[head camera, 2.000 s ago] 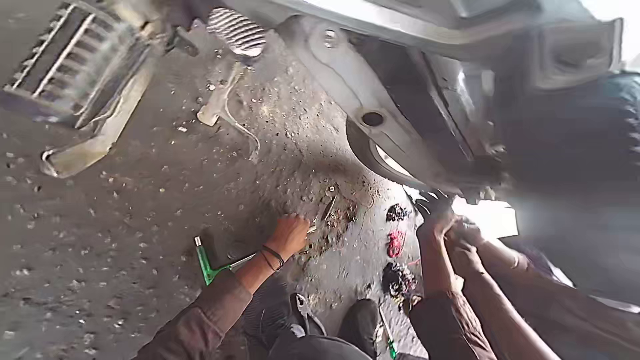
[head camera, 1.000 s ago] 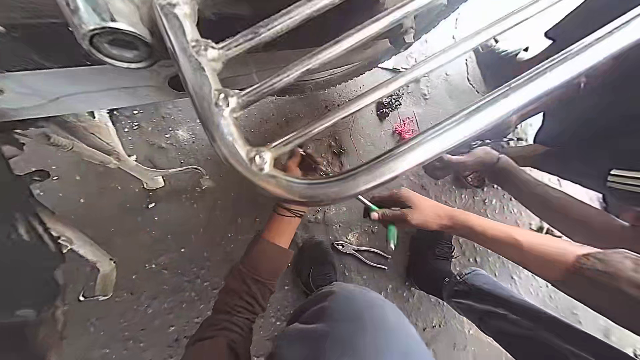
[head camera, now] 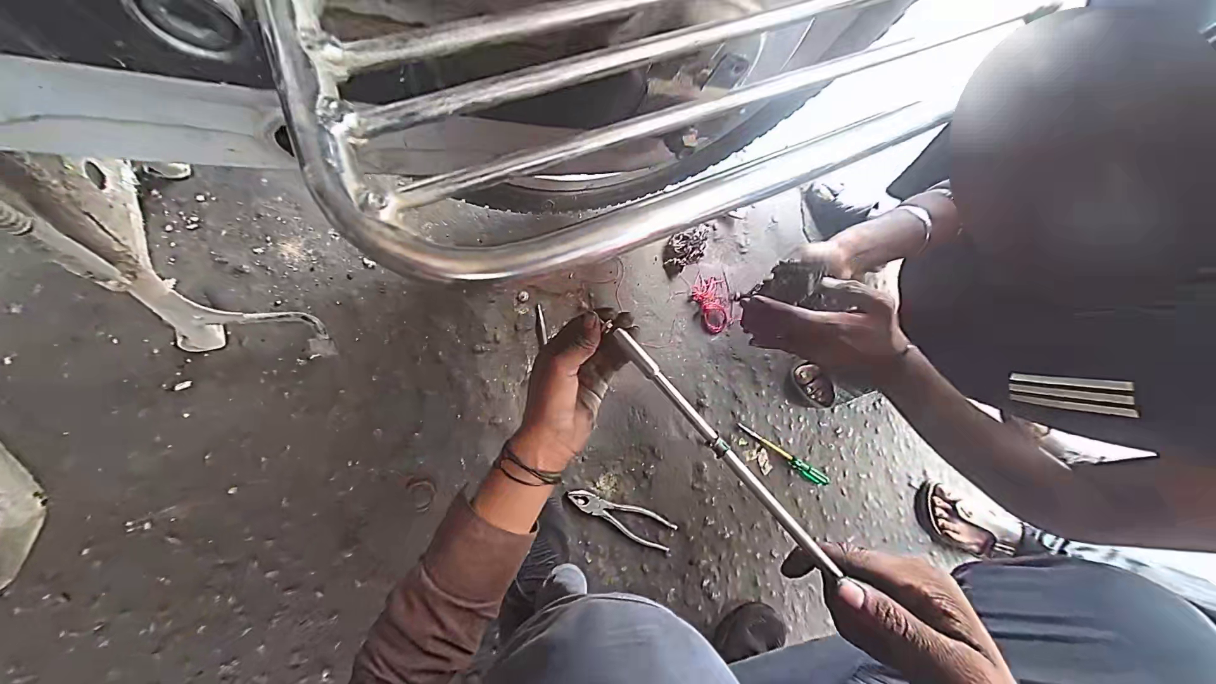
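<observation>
A long metal rod with a socket-like end (head camera: 708, 432) slants between my two hands. My left hand (head camera: 570, 380) is closed about its upper end, below the chrome guard; a thin metal shank also sticks up beside the thumb. My right hand (head camera: 902, 603) pinches the rod's lower end between thumb and fingers. Under the rod, slip-joint pliers (head camera: 617, 518) lie on the ground with handles spread. To the right of the rod rests a screwdriver with a green handle (head camera: 803, 465).
A chrome tubular guard (head camera: 446, 258) and a tyre (head camera: 579, 195) span the top. A co-worker's hands (head camera: 826, 309) hold a dark object at right, near red wire (head camera: 711, 302) and a dark tangle (head camera: 686, 249). A metal stand (head camera: 152, 285) is at left.
The long rod is now between my hands. One second ago my right hand held a green-handled tool; a green-handled screwdriver now lies on the ground. The view has shifted strongly since two seconds ago.
</observation>
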